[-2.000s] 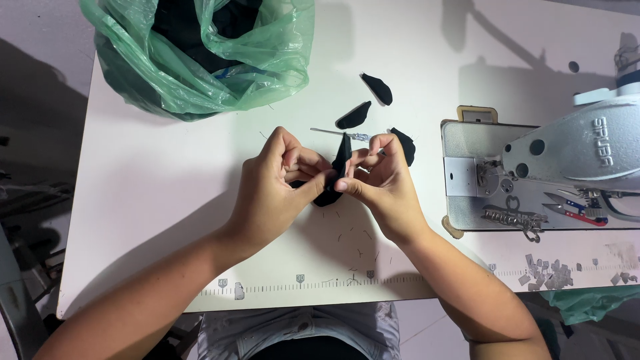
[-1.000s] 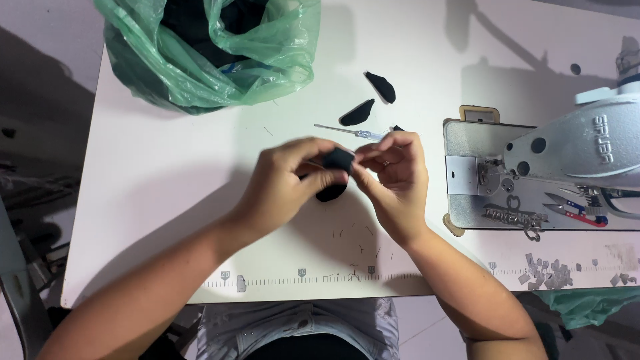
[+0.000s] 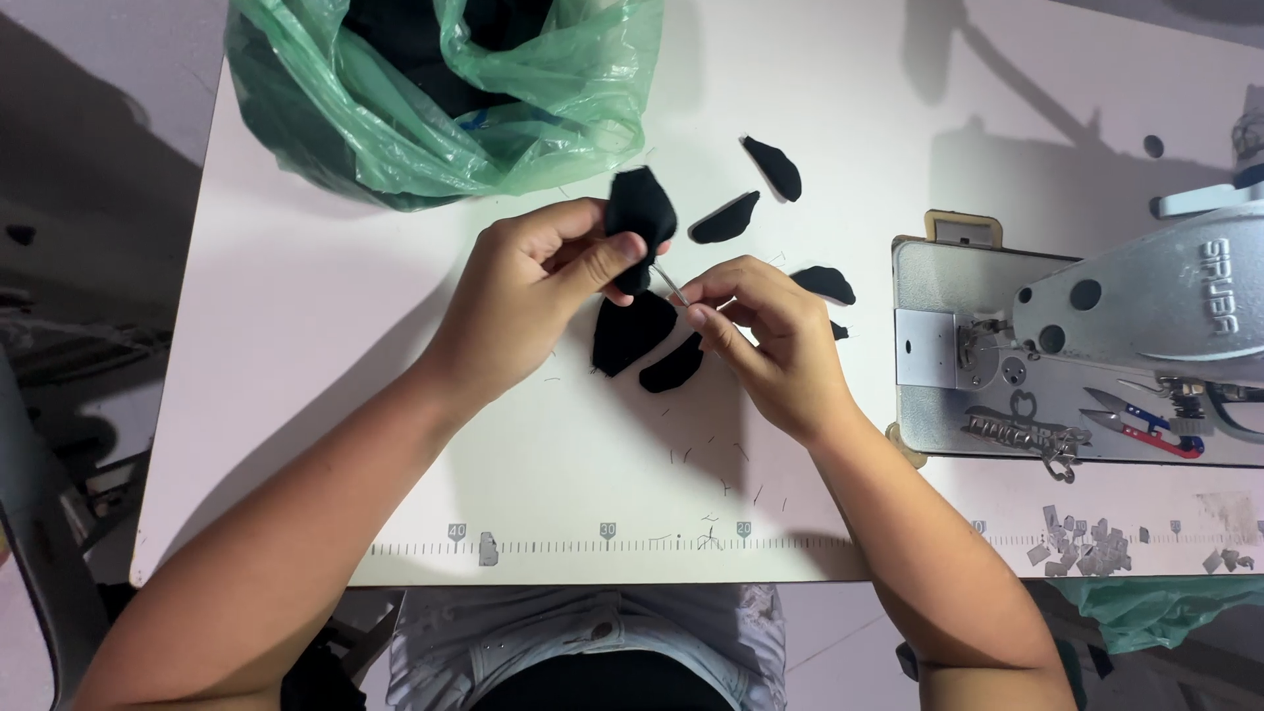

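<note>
My left hand (image 3: pixel 553 286) pinches a small black fabric piece (image 3: pixel 642 212) between thumb and fingers, above the white sewing table. In my right hand (image 3: pixel 765 341) is a thin metal pointed tool (image 3: pixel 672 283), its tip against the lower right edge of that piece; its handle is hidden by the fingers. Under the hands lie a wider black fabric piece (image 3: pixel 632 334) and a curved one (image 3: pixel 671 365). Further curved black pieces lie beyond, one at the upper right (image 3: pixel 773 169), one nearer (image 3: pixel 726 218), and another beside my right hand (image 3: pixel 824 284).
A green plastic bag (image 3: pixel 444 148) holding dark fabric stands at the upper left. At right is a sewing machine (image 3: pixel 1145 286), with thread snips (image 3: pixel 1145 423) on its bed. Along the table's front edge (image 3: pixel 612 585) runs a printed ruler; gray scraps (image 3: pixel 1086 543) and thread bits lie near it.
My right hand has taken hold of the pointed tool, which lay on the table before. My left hand has raised the fabric piece away from the right fingers.
</note>
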